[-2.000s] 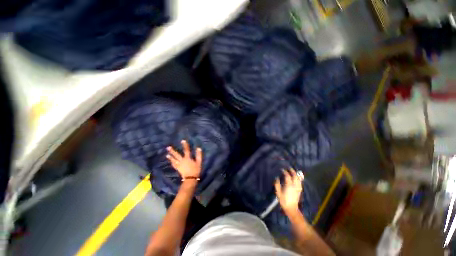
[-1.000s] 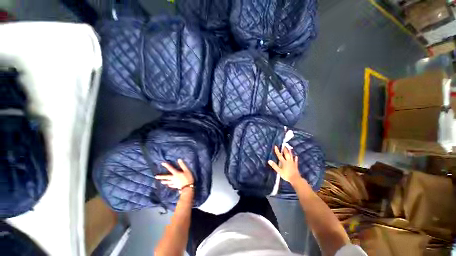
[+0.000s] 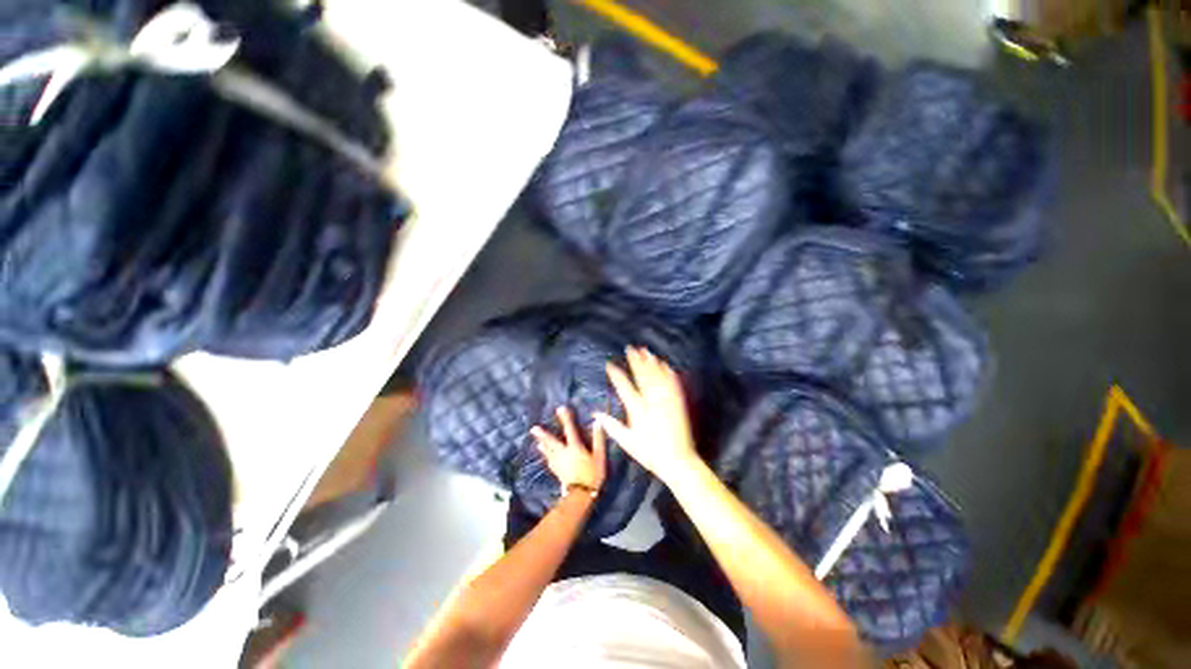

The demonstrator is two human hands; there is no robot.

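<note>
A navy quilted backpack bundle (image 3: pixel 477 399) stands on the floor right in front of me. My left hand (image 3: pixel 571 460) lies on its top with the fingers spread. My right hand (image 3: pixel 653 412) lies beside it on the same bundle, fingers apart and pressed on the fabric. Neither hand is closed around anything. To the right, another backpack bundle (image 3: pixel 816 457) has a knotted white tie strip (image 3: pixel 856 523) across it, untouched.
More backpack bundles (image 3: pixel 699 196) stand on the floor ahead and to the right. At the left is a white table (image 3: pixel 457 118) carrying tied bundles (image 3: pixel 170 222). Yellow floor lines (image 3: pixel 1064 516) and a brown carton (image 3: pixel 1156 575) are at the right.
My right hand has left the bundle with the white tie and moved left onto the bundle under my left hand. The view has turned, showing more of the table and its tied bundles.
</note>
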